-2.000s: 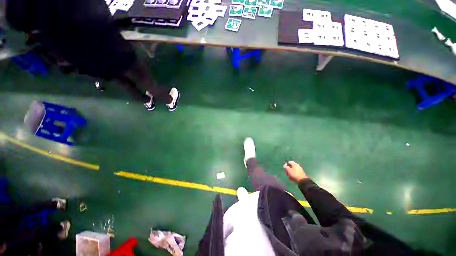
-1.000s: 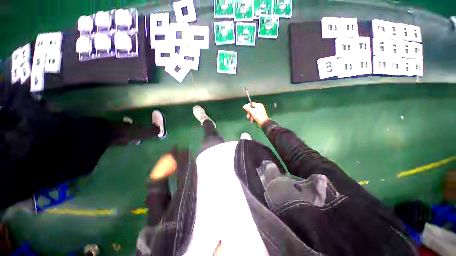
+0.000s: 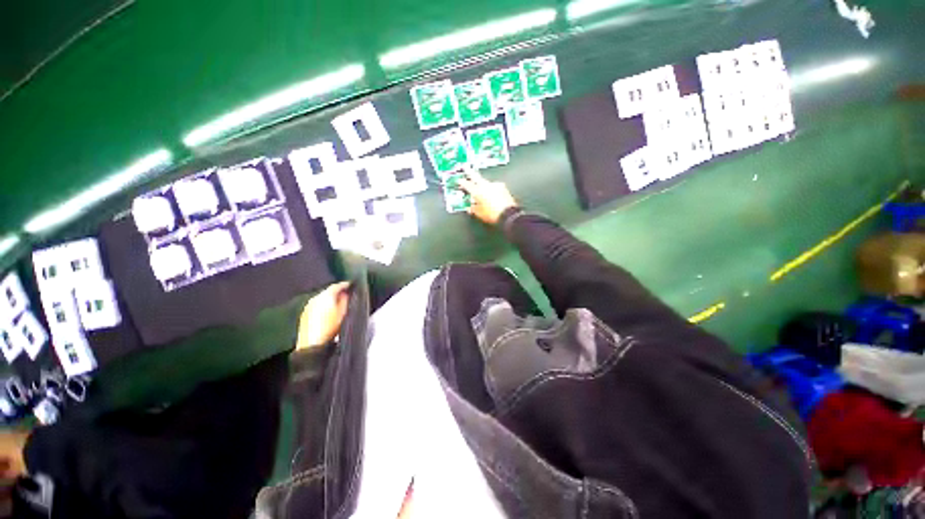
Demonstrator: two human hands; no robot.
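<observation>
My right hand (image 3: 490, 200) reaches over the bench, its fingertips at the nearest green circuit board (image 3: 458, 193) and partly covering it. Whether it holds anything is too blurred to tell. More green boards lie in rows just beyond, such as this board (image 3: 472, 101). A pile of white frames (image 3: 364, 177) with open windows lies to the left of the boards. My left hand (image 3: 323, 316) is low at the bench's near edge, left of my body and below the frames; its fingers are not clear.
A black mat (image 3: 595, 152) to the right bears loose white squares (image 3: 649, 89) and a neat white block (image 3: 749, 96). A dark mat (image 3: 152, 314) at left bears a tray of rounded white parts (image 3: 218, 225). A dark-clothed person (image 3: 152, 446) is close at lower left.
I have come up to the bench. My right hand has moved forward from the bench's edge onto the nearest board; the slim stick seen in it earlier no longer shows. My left hand has risen slightly.
</observation>
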